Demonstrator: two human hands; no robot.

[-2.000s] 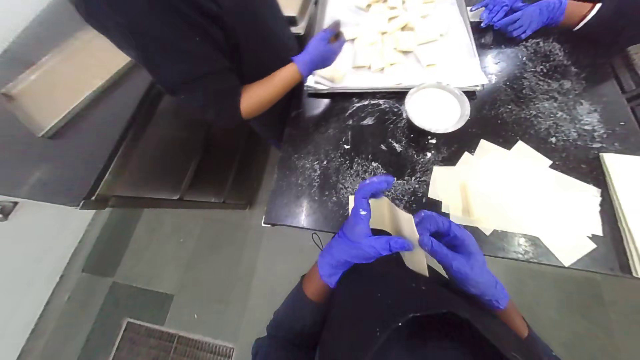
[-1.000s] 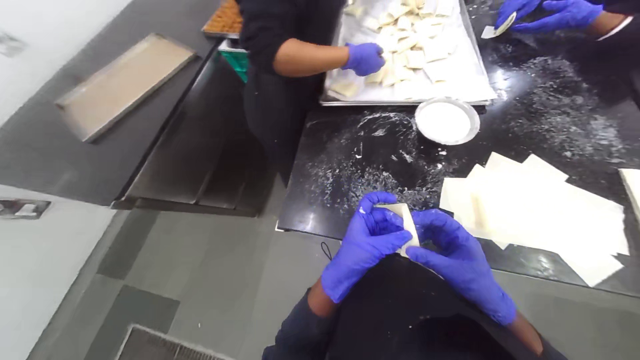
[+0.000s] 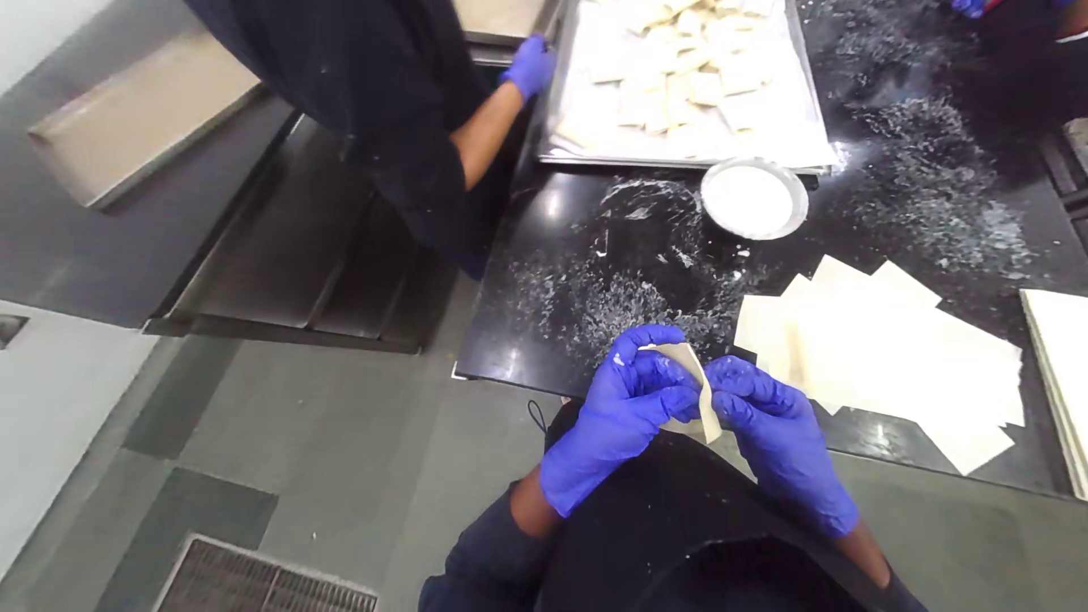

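My left hand (image 3: 625,416), in a blue glove, holds a thin pale dough sheet (image 3: 707,398) that is bent between its fingers, just off the table's front edge. From the right, my right hand (image 3: 769,433), gloved too, pinches the sheet's edge between thumb and fingers. A fanned stack of square dough sheets (image 3: 901,353) lies on the black table (image 3: 544,272) to the right of my hands. Beyond them stands a round metal bowl of white powder (image 3: 754,200), probably flour. Whatever lies inside the bent sheet is hidden by my fingers.
A lined tray (image 3: 578,110) with many folded dough pieces (image 3: 688,68) stands at the back. A co-worker in dark clothes is at the left, a gloved hand at the tray's edge. Another person is at the upper right. More sheets (image 3: 1062,340) lie far right; an empty-looking pan (image 3: 144,110) rests on the left counter.
The co-worker's gloved hand has moved from over the dough pieces to the tray's left edge. The other person's hands have mostly left the view at the upper right. My hands still hold the sheet.
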